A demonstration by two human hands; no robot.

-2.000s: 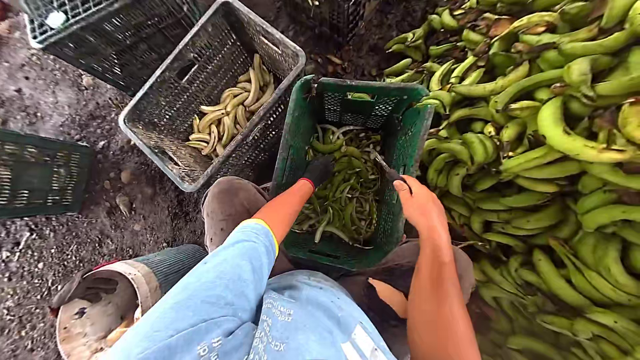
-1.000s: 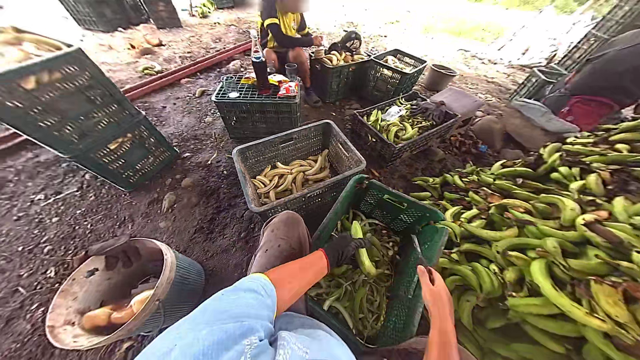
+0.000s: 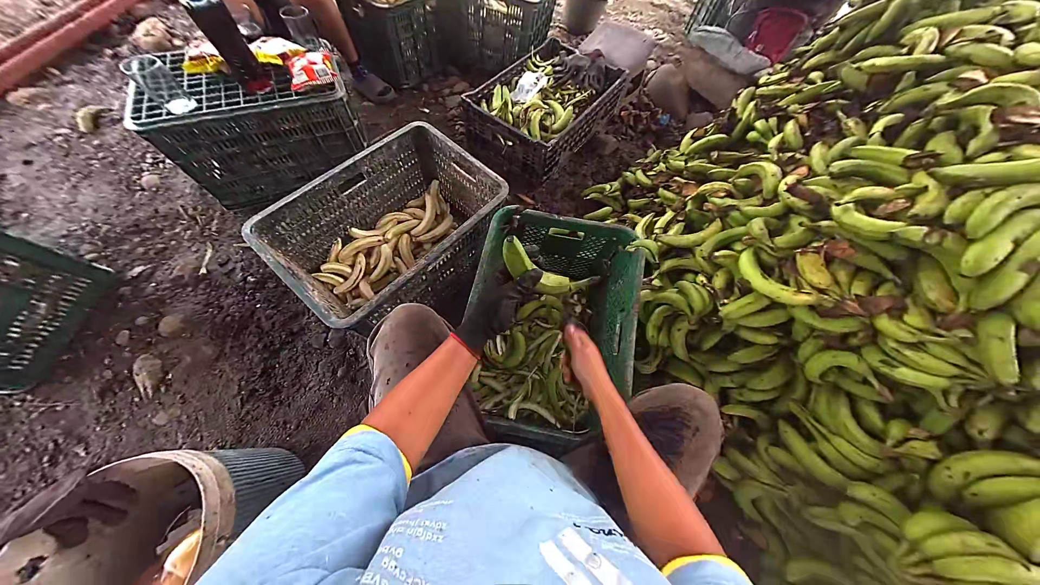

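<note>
My left hand (image 3: 497, 313), in a dark glove, is shut on a green plantain (image 3: 536, 272) held over a green plastic crate (image 3: 624, 325). Bare and to the right, my right hand (image 3: 580, 357) grips a small tool, mostly hidden, that looks like a knife. Green peels (image 3: 528, 370) fill the lower part of the crate between my knees. Left of it, a grey plastic crate (image 3: 292, 276) holds peeled plantains (image 3: 390, 244). A large heap of green plantains (image 3: 853, 284) lies at the right.
A black crate (image 3: 520, 154) with green pieces stands ahead. An upturned crate (image 3: 244, 138) bears glasses, a bottle and snack packets. At the lower left is a worn bucket (image 3: 211, 487); another green crate (image 3: 49, 309) stands at the left edge. A person's leg (image 3: 337, 32) shows at the top.
My left hand has lifted a green plantain from low in the green crate to near its upper left side. The view has swung up, then partly down again.
</note>
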